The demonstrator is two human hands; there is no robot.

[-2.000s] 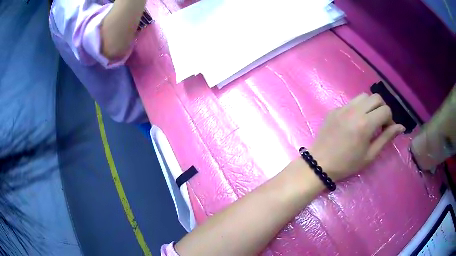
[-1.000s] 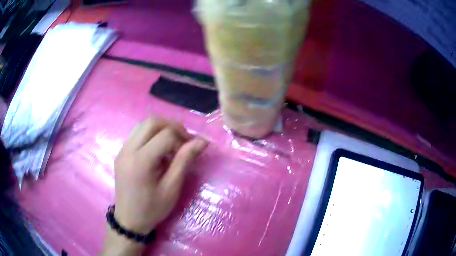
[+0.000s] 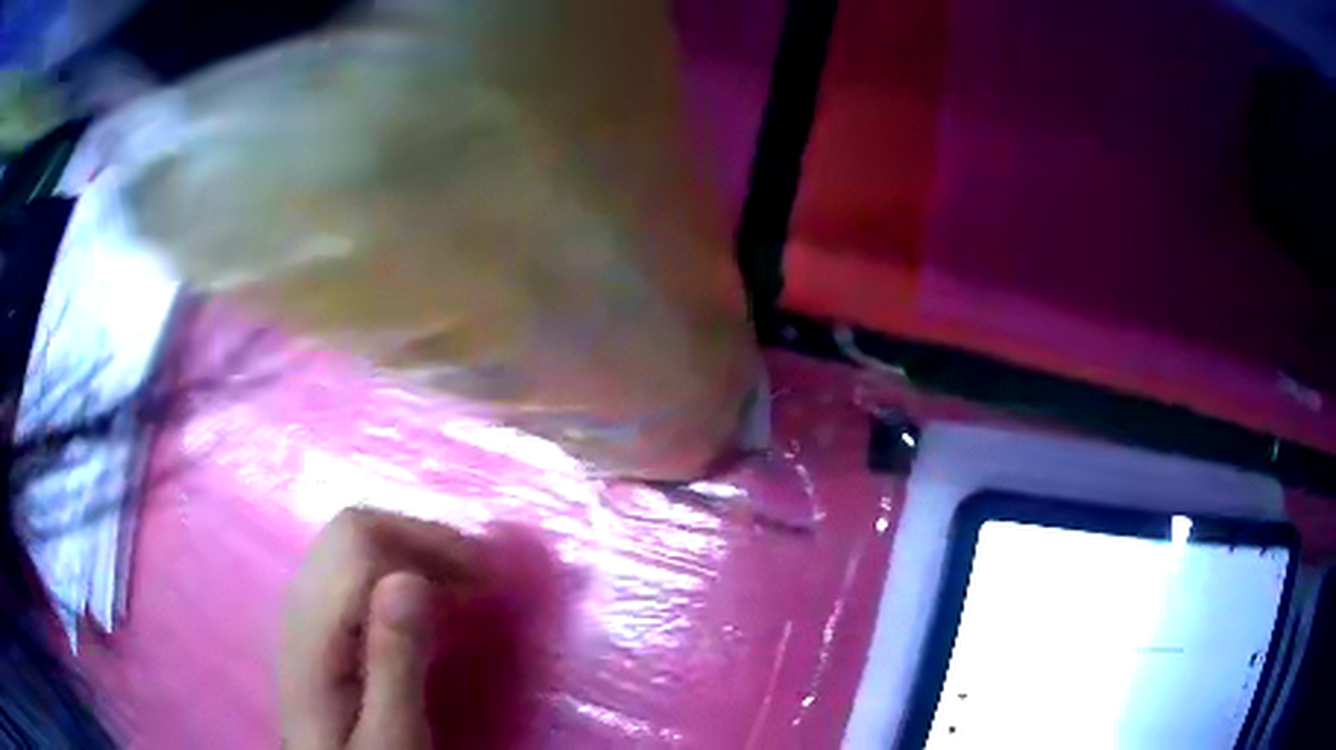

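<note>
A lit tablet lies at the lower right with a glaring white screen and black border. It rests on a white sleeve, and the bottom edge cuts both off. My left hand is at the bottom, left of the tablet and apart from it. Its fingers are curled, the thumb lies over them, and no object shows in it. It is slightly blurred and its wrist is cut off. My right hand is out of the picture.
A blurred, film-wrapped post leans across the upper left and middle. A pile of white sheets or sleeves lies at the far left. Shiny pink sheeting covers the bench. A dark edge runs behind the tablet, with a dark object at far right.
The view has swung right and closer to the post, which now looms larger at left. The tablet came into view. My left hand now shows lower, more curled, its bracelet out of view.
</note>
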